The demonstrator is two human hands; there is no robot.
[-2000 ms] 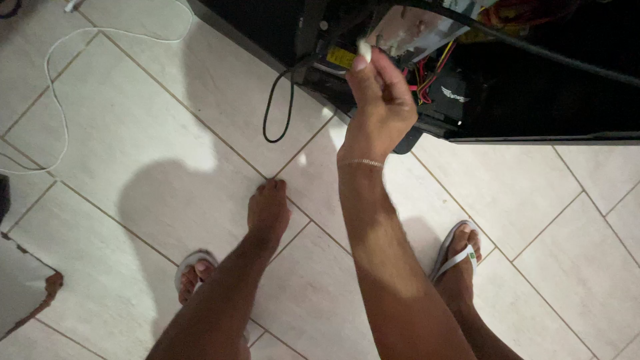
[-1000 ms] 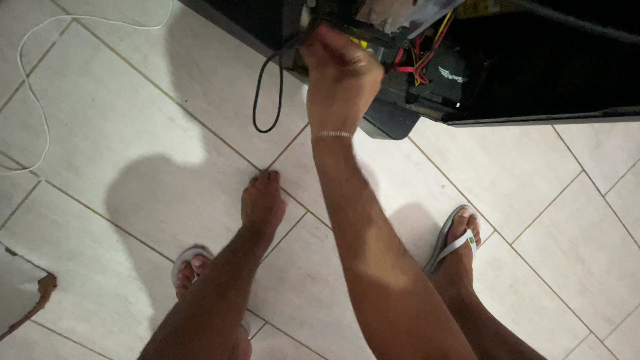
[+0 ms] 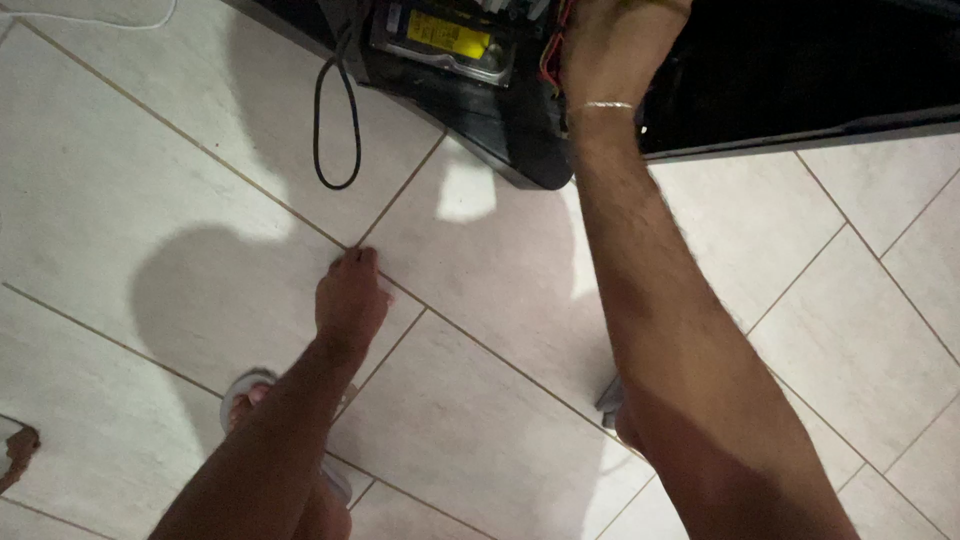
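Note:
My right hand [image 3: 622,49] reaches into an open black computer case [image 3: 525,150] at the top, with its fingers cut off by the frame's upper edge. A thin bracelet [image 3: 607,105] circles the wrist. Red and yellow power wires [image 3: 553,56] run just left of this hand, and a metal drive with a yellow label [image 3: 448,35] lies further left in the case. My left hand [image 3: 351,296] is low over the tiles, fingers curled, nearest to the floor; whether it holds anything cannot be seen. A black cable loop [image 3: 316,135] hangs from the case's left part.
Light floor tiles [image 3: 465,360] spread below the case. A white cable [image 3: 112,25] curves at the upper left. A sandalled foot [image 3: 247,397] is partly behind my left forearm. A chipped, brown-edged object [image 3: 21,454] shows at the left edge.
My right hand has moved right along the case, away from the cable loop, and the drive with the yellow label is uncovered. My left hand stays low over the floor. The view has shifted.

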